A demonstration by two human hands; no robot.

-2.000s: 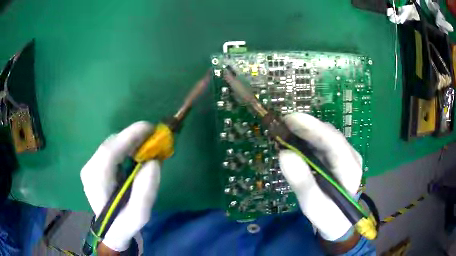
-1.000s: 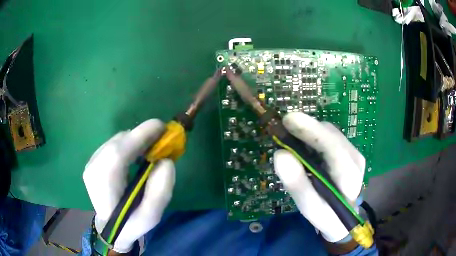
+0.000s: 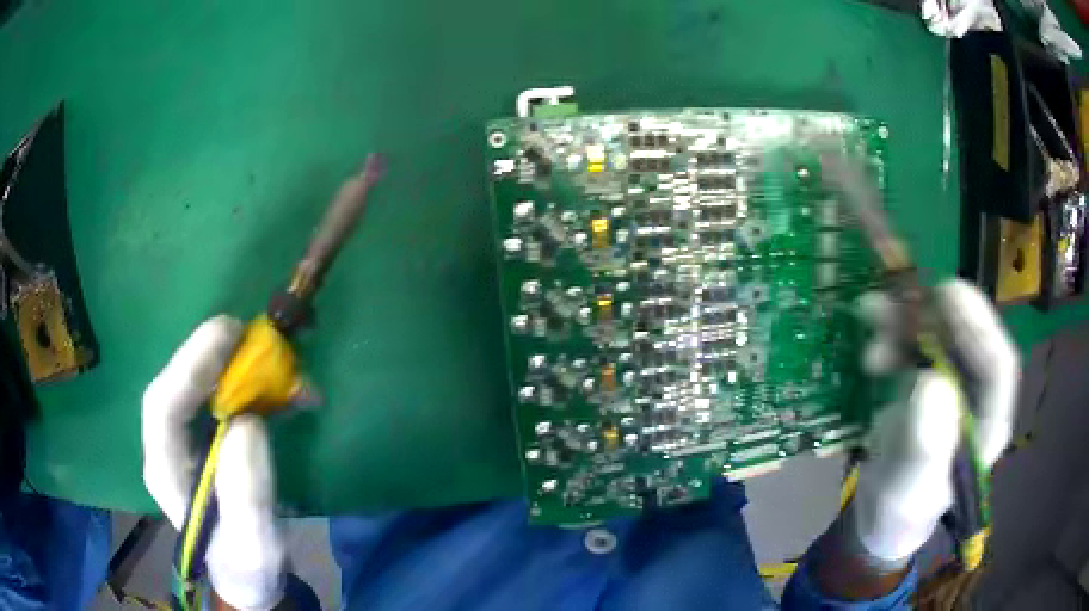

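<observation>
The green circuit board (image 3: pixel 788 275) lies on the green mat, populated with rows of silver, black and yellow parts. A white bracket (image 3: pixel 546 96) projects from its top left edge. My left hand (image 3: pixel 227 466), in a white glove, holds a soldering iron (image 3: pixel 322 257) with a yellow collar; its tip is over the mat, left of the board. My right hand (image 3: pixel 937 418), gloved and blurred, holds a second soldering iron (image 3: pixel 884 239). Its blurred barrel points over the board's upper right part; whether the tip touches cannot be told.
A dark iron stand with a yellow-brown sponge (image 3: pixel 45 334) is at the far left. A second stand (image 3: pixel 989 155) with a sponge (image 3: pixel 1017 257) is at the right, crumpled white material above it. Blue clothing (image 3: pixel 478 555) is at the mat's front edge.
Both irons have left the board's upper left corner. My left hand has moved left, my right hand right. The board sits slightly further left in view, its right side more exposed.
</observation>
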